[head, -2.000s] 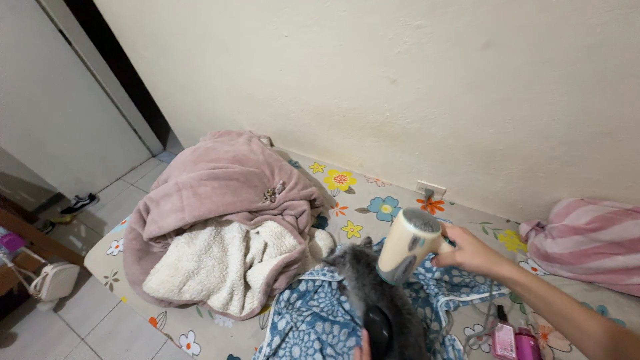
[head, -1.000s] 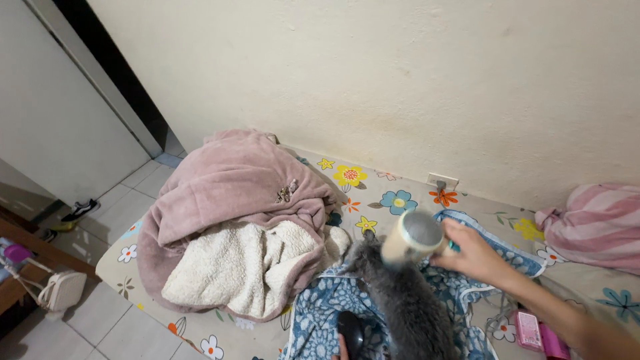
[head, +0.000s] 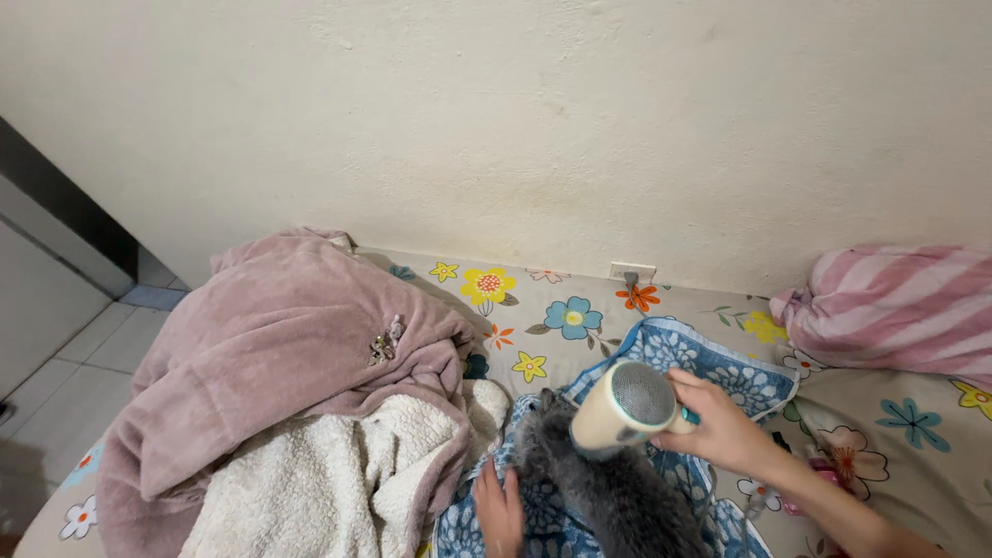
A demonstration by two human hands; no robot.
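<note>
My right hand grips the handle of a cream hair dryer, whose round grey mesh end faces up towards me. Under the dryer lies a grey furry cat, its head towards the pink blanket. The cat is on a blue towel with a white floral pattern. My left hand rests on the towel just left of the cat's head, its fingers somewhat apart and nothing seen in it. No black object shows beside it.
A pink blanket with fleece lining is heaped left on the flowered bedsheet. A plug sits in the wall outlet. A pink striped bundle lies right. Pink items are partly behind my right forearm. Tiled floor shows at far left.
The black object that was by my left hand is no longer in view. My left hand now shows more fully beside the cat's head. The view has shifted.
</note>
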